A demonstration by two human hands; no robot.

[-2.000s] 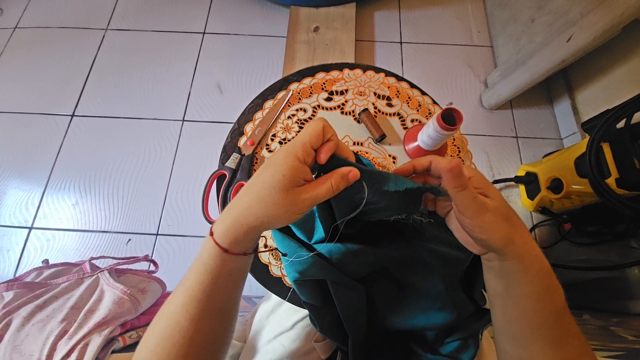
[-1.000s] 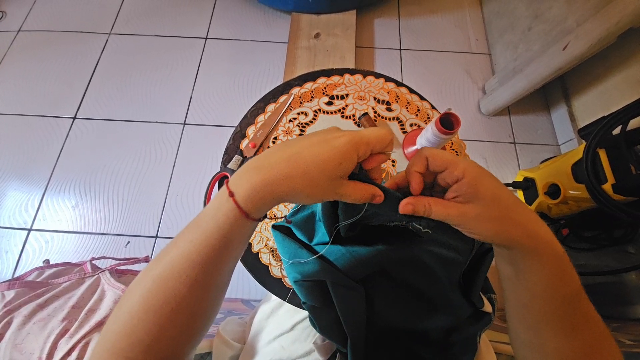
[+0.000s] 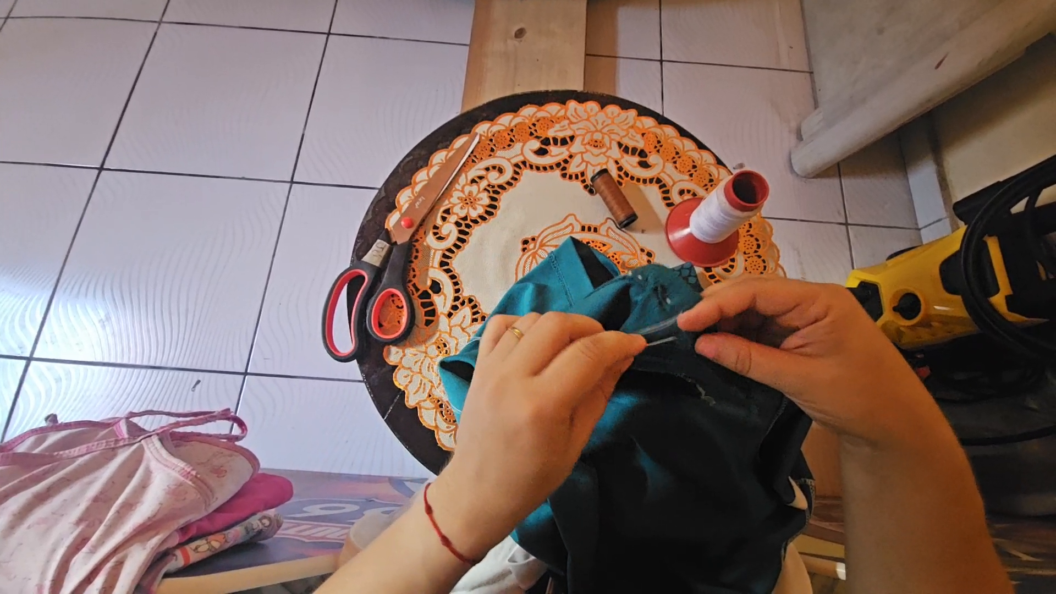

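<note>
Dark teal fabric (image 3: 660,478) lies bunched over the near part of a round table (image 3: 375,239) and the lap. My left hand (image 3: 544,388), with a ring and a red string bracelet, pinches a sewing needle (image 3: 660,341) between thumb and forefinger, its tip pointing right. My right hand (image 3: 767,338) pinches the fabric's edge just right of the needle. Beyond the hands, a brown thread spool (image 3: 614,199) lies on its side, and a white thread cone (image 3: 716,216) with a red base leans beside it. Scissors (image 3: 402,235) with black and red handles lie at the table's left.
An orange and white openwork doily (image 3: 495,247) covers the tabletop. A wooden board (image 3: 528,49) extends beyond it. Folded pink clothes (image 3: 124,495) are at the lower left. A yellow machine with black cables (image 3: 932,289) stands at the right, below a pale ledge (image 3: 924,74).
My hands were close together on the fabric one second ago; they are now slightly apart, with the needle showing. The brown spool and the scissors are more fully uncovered.
</note>
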